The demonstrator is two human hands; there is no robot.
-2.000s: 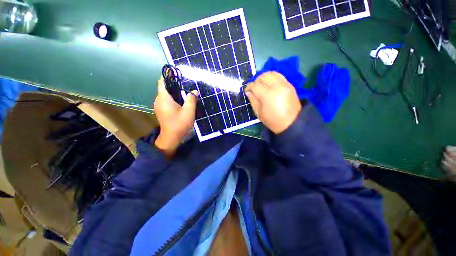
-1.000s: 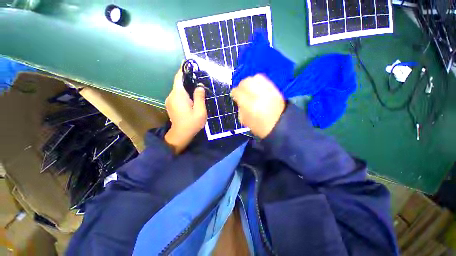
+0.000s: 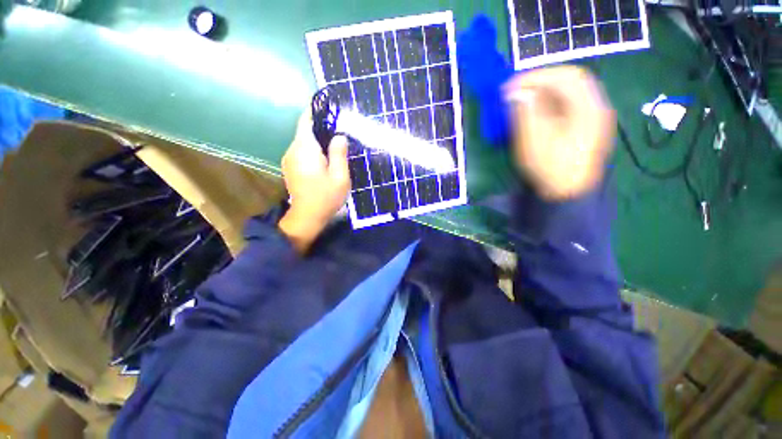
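A solar panel [image 3: 396,77] lies face up before me, dark cells with white grid lines and a bright glare band across it. My left hand [image 3: 317,176] grips its left edge and a coiled black cable [image 3: 325,118] there. My right hand [image 3: 562,129] is raised to the right of the panel, blurred and apart from it. The blue cloth [image 3: 486,73] shows beside the panel, blurred and partly behind my right hand; whether the fingers hold it is hard to tell.
Another panel [image 3: 579,27] lies at the top right. Black leads [image 3: 660,174] and a white crumpled piece [image 3: 666,112] lie right on the green bench [image 3: 171,94]. A small round cap [image 3: 203,22] is top left. A carton [image 3: 51,184] of dark panels stands lower left.
My right hand has moved right, off the panel. The blue cloth no longer covers the panel and lies to its right. My left hand still holds the panel edge and cable.
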